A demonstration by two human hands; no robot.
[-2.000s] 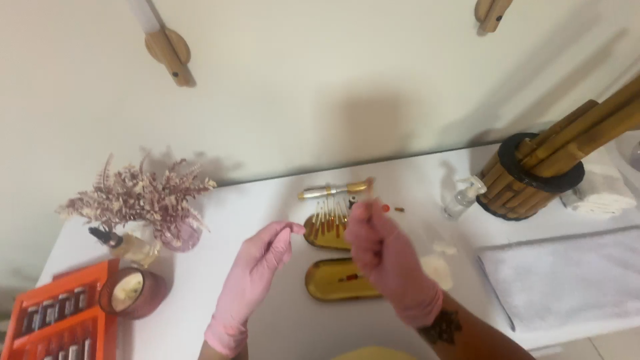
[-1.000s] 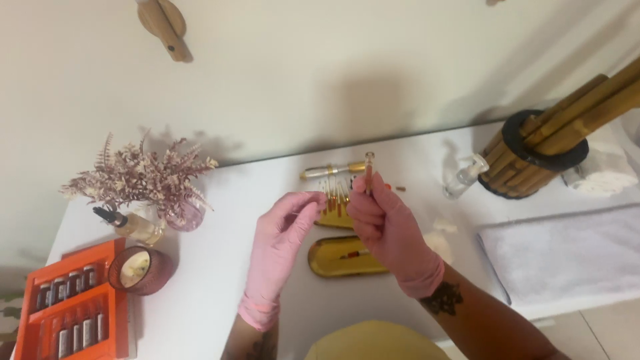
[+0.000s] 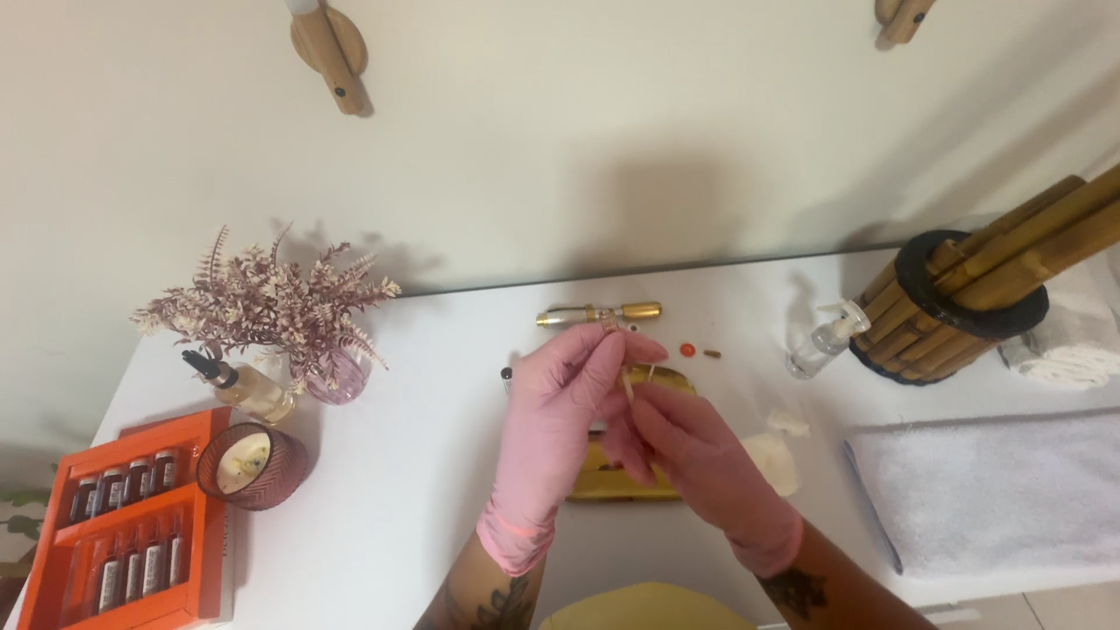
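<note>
Both hands wear pink gloves and meet over two gold trays. My left hand [image 3: 556, 407] holds a small clear glass piece [image 3: 608, 320] upright between thumb and fingers. Close beside it, my right hand [image 3: 691, 437] pinches a thin pale stick [image 3: 627, 385], its upper end near the left fingers. The upper gold tray [image 3: 678, 378] and the lower gold tray [image 3: 621, 487] are partly hidden by the hands. Behind them lies a silver and gold pen-shaped device [image 3: 569, 316]. A small red ring [image 3: 688, 350] and a small brown piece [image 3: 712, 354] lie to its right.
At left stand an orange box of vials [image 3: 131, 516], a candle in a glass [image 3: 254, 468], a dropper bottle [image 3: 254, 394] and dried flowers in a vase [image 3: 337, 376]. At right are a clear pump bottle [image 3: 818, 346], a bamboo holder [image 3: 919, 324], a folded towel [image 3: 989, 490] and white pads [image 3: 770, 462].
My hands, apart before, have come together. The glass piece, held up in my right hand a second ago, now shows in my left, and my right hand holds a thin stick.
</note>
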